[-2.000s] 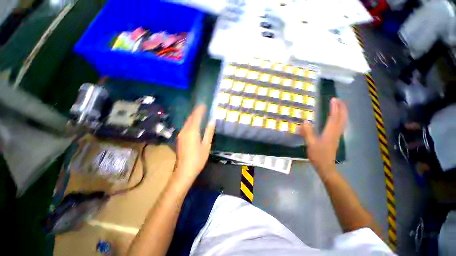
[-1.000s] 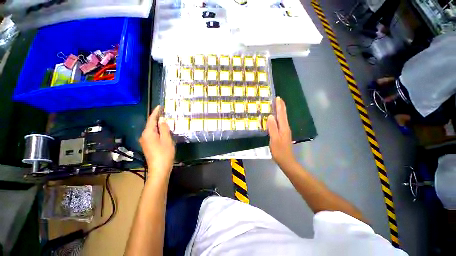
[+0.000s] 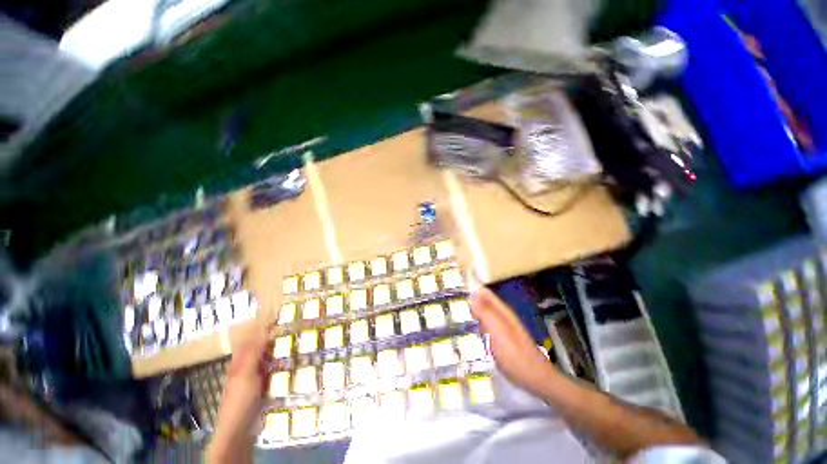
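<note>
A clear compartmented tray [image 3: 376,340] of square white cells with yellow edges is held low in front of me, over the near edge of the brown board. My left hand [image 3: 243,376] grips its left side. My right hand [image 3: 508,340] grips its right side near the upper corner. The picture is blurred by motion, and the fingertips are not sharp.
The brown board [image 3: 372,195] holds a small blue piece [image 3: 427,213]. Assemblies in a tray [image 3: 181,290] lie at the left. A fan [image 3: 467,145], dross box [image 3: 553,145], solder spool [image 3: 655,54] and blue bin [image 3: 734,91] are upper right. Stacked trays [image 3: 762,353] stand right.
The view has swung left to the brown board. The tray of cells was over the green surface by the blue bin; both hands now hold it at the board's near edge.
</note>
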